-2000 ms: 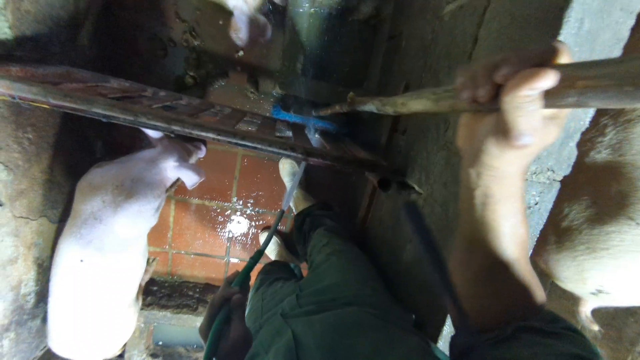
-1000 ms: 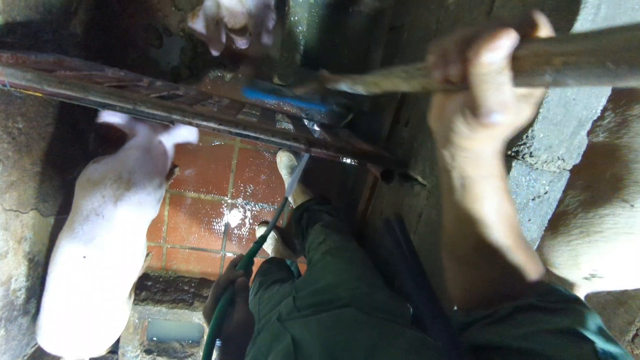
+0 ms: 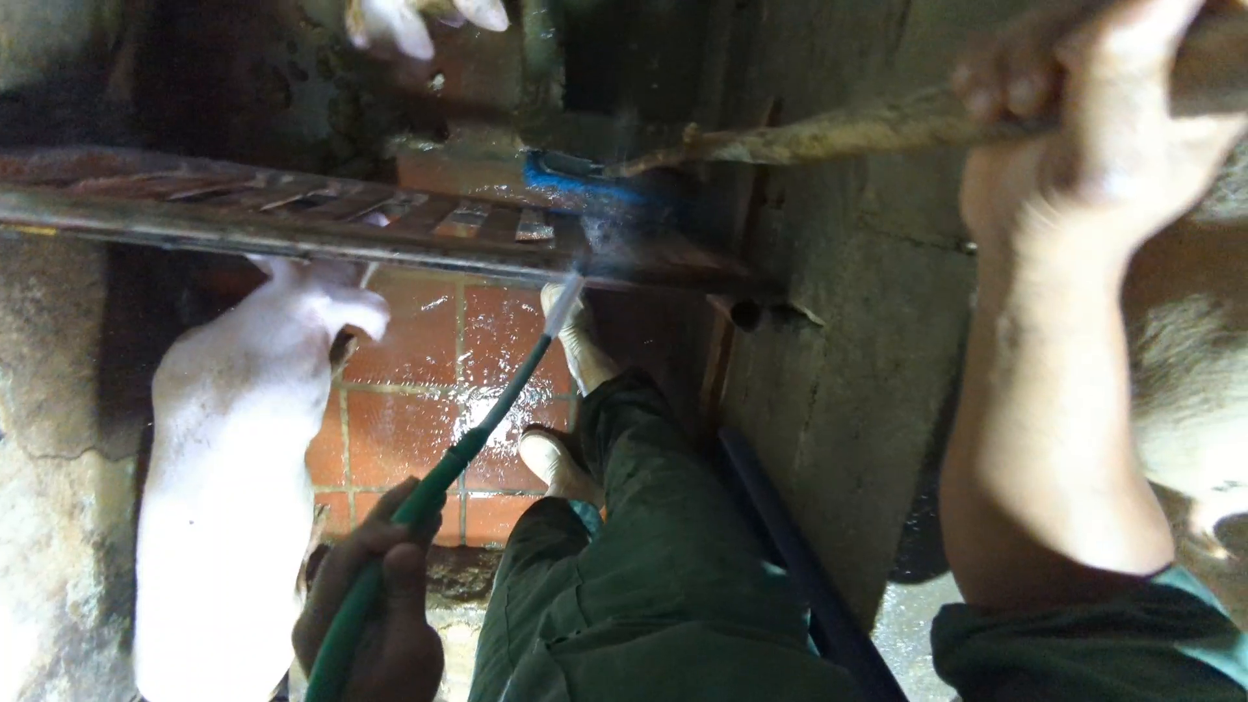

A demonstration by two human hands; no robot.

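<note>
My left hand (image 3: 375, 609), low in the view, grips a green hose (image 3: 444, 483) with a thin dark end, and water comes from its tip near my foot. At the upper right, my right hand (image 3: 1102, 107) is closed around a rough wooden handle (image 3: 838, 135). That handle runs left to a blue brush head (image 3: 585, 180) just beyond the metal gate, where spray blurs it. Wet red floor tiles (image 3: 405, 429) lie under my feet.
A pale pig (image 3: 234, 468) stands at the left with its head by the barred metal gate (image 3: 322, 234). Another pig's head (image 3: 419, 19) shows beyond the gate. Right of my legs is a concrete wall (image 3: 838, 390), with another animal (image 3: 1189, 390) behind it.
The pig beyond the gate has come and gone partly from view at the top. My hands keep hold of the hose and the wooden handle. The view has shifted somewhat.
</note>
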